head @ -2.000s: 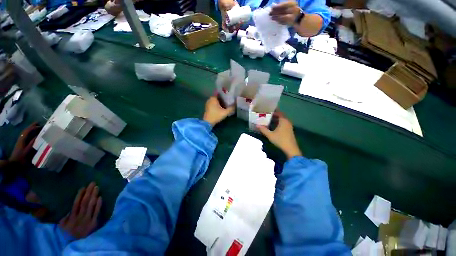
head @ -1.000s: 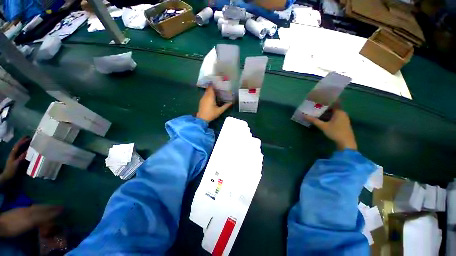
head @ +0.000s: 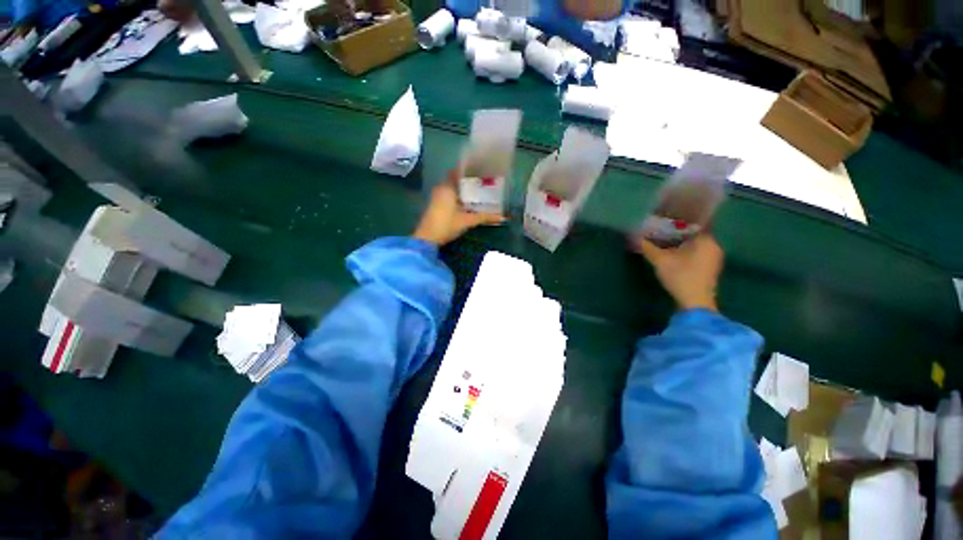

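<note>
My left hand holds an upright opened white carton with a red block and a raised flap. A second opened carton stands on the green belt between my hands, touched by neither. My right hand is around the base of a third opened carton, which is blurred and leans right. A stack of flat carton blanks, with a red bar at its near end, lies between my forearms.
White papers and grouped cartons lie left. White bags lie on the green belt. Across it are white cylinders, a parts box and a small brown box. A cardboard tray is at right.
My left hand now holds one carton farther right. The middle carton has shifted right and turned. A white bag stands behind my left hand. My right hand has moved slightly left. The neighbour's hands have left view.
</note>
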